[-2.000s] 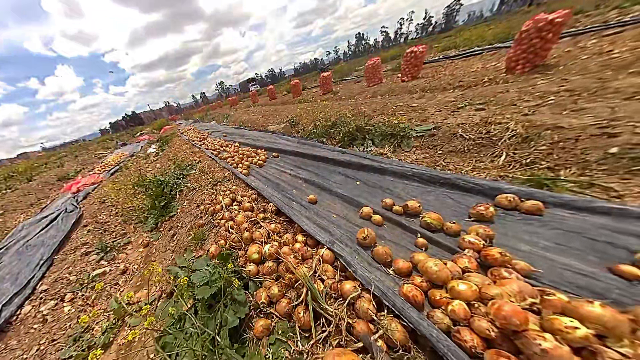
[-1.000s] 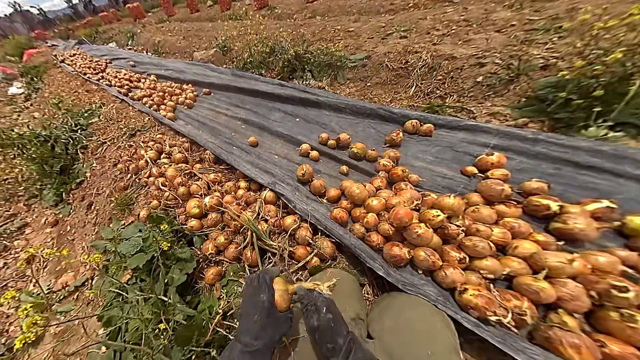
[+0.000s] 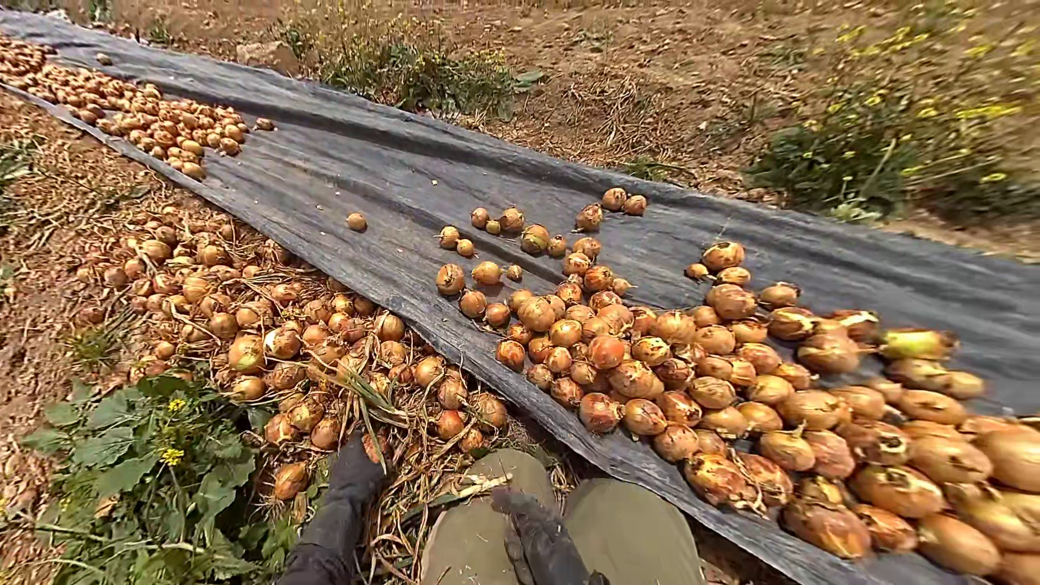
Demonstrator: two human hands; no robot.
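My left hand, in a dark glove, reaches to the near edge of the onion pile on the soil; its fingers are at an onion with dry stalks, and whether they close on it is unclear. Over my knees, my right hand, also dark-gloved, shows bent fingers; some dark thing may lie by them, blurred. To the right, a heap of loose onions rests on a long dark fabric sheet.
Leafy weeds with yellow flowers grow left of my left arm. More onions lie along the sheet at the upper left. Flowering weeds stand beyond the sheet. My knees are against its near edge.
My hands, together at an onion one second ago, are now apart. The left has moved to the pile; the right is over my knees. The view has turned down and right.
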